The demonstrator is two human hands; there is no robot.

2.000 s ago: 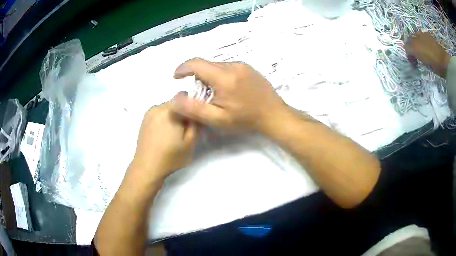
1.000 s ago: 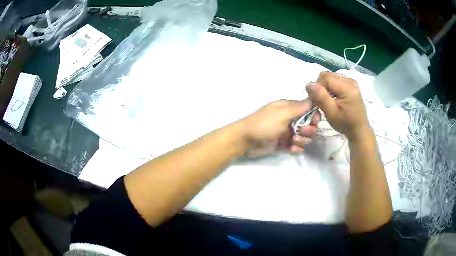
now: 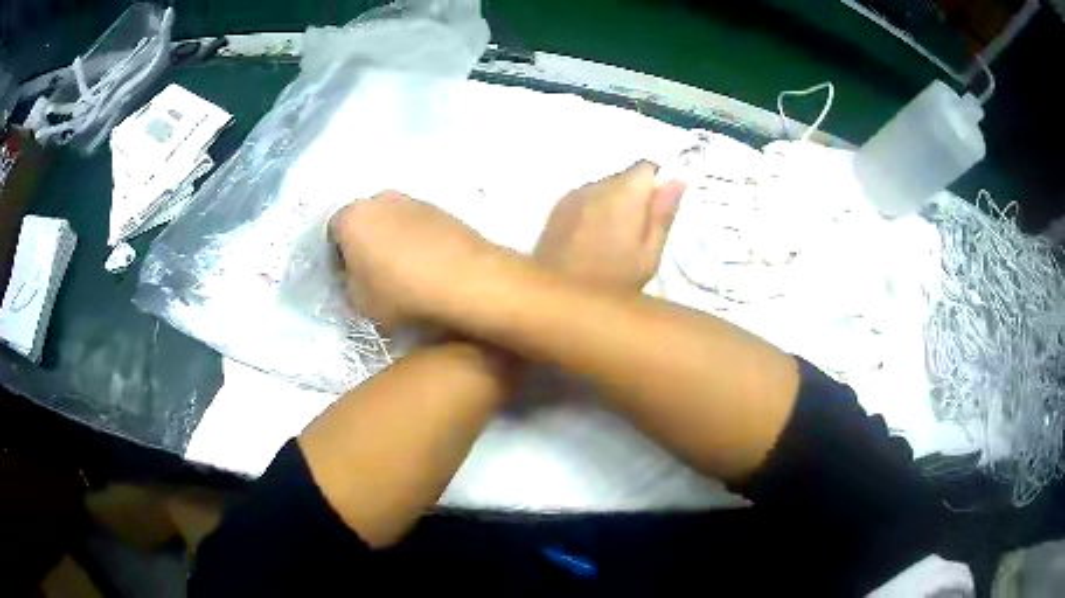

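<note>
My arms are crossed over the white cloth (image 3: pixel 502 467). My right hand (image 3: pixel 397 259) is at the left, curled over the clear plastic bag (image 3: pixel 222 275). Its fingers are mostly hidden and I cannot tell what it holds. Thin strands (image 3: pixel 369 343) show just below it. My left hand (image 3: pixel 610 228) lies under the right forearm, over the middle of the cloth, with thumb and fingertips pointing up and right. I cannot tell if it holds anything. White cables (image 3: pixel 738 251) lie loose on the cloth right of it.
A translucent bottle (image 3: pixel 923 152) stands at the cloth's far right edge, beside a cable loop (image 3: pixel 808 111). A tangled cable pile (image 3: pixel 1004 339) is at the right. Printed papers (image 3: pixel 164 152), a small white block (image 3: pixel 37 286) and a small clear bag (image 3: pixel 111 76) are at the left.
My right hand has moved left across my left forearm to the plastic bag. My left hand has shifted left and up. The white loops seen between my fingers before are no longer visible there.
</note>
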